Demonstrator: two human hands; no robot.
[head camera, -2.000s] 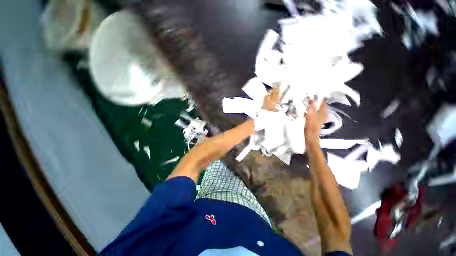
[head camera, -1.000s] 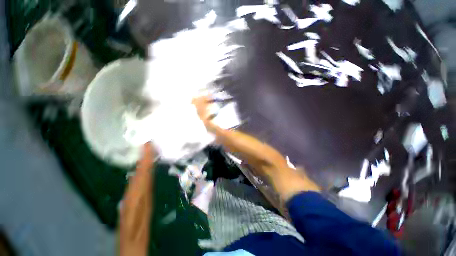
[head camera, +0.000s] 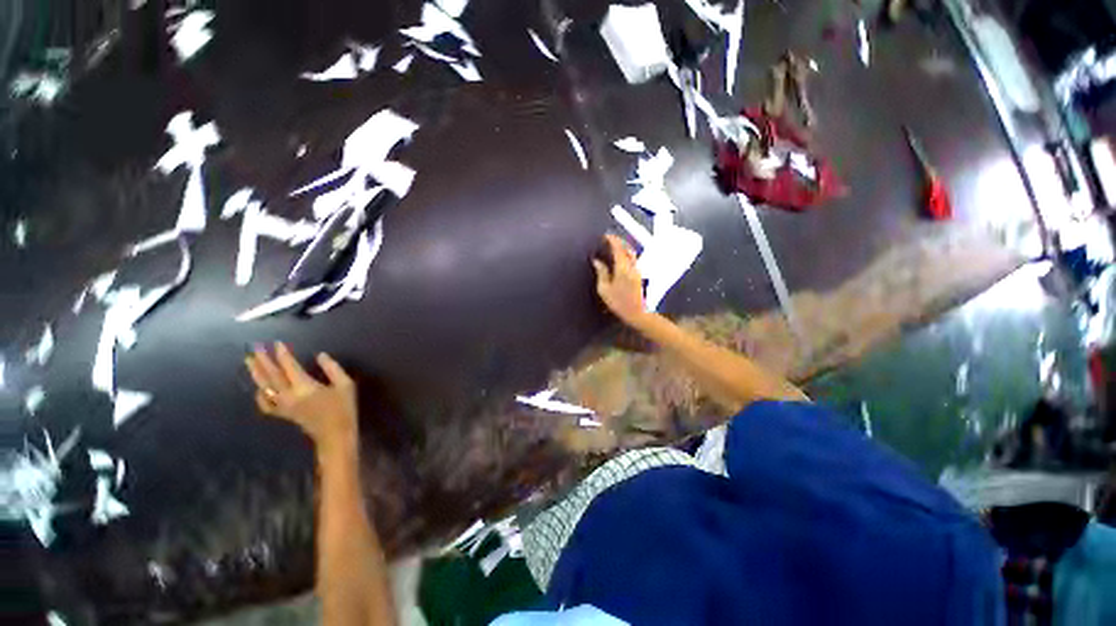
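Observation:
White offcuts lie loose on the large dark table (head camera: 490, 245). My left hand (head camera: 304, 394) is over the table at the lower left, fingers spread, holding nothing. A heap of white strips (head camera: 355, 202) lies above it. My right hand (head camera: 622, 279) is at the middle of the table, at the left edge of a group of white offcuts (head camera: 671, 250). Its fingers are bent; whether they grip a scrap cannot be told.
A dark red cloth bundle (head camera: 777, 169) lies right of the offcuts, with a pale strip (head camera: 767, 254) below it. A red-handled tool (head camera: 935, 196) lies further right. The worn table edge (head camera: 722, 336) runs before me; green floor (head camera: 471, 589) shows below.
The view has swung from the buckets to the table. The big white heap that both hands carried to the bucket is out of them. Both hands are back over the table, apart.

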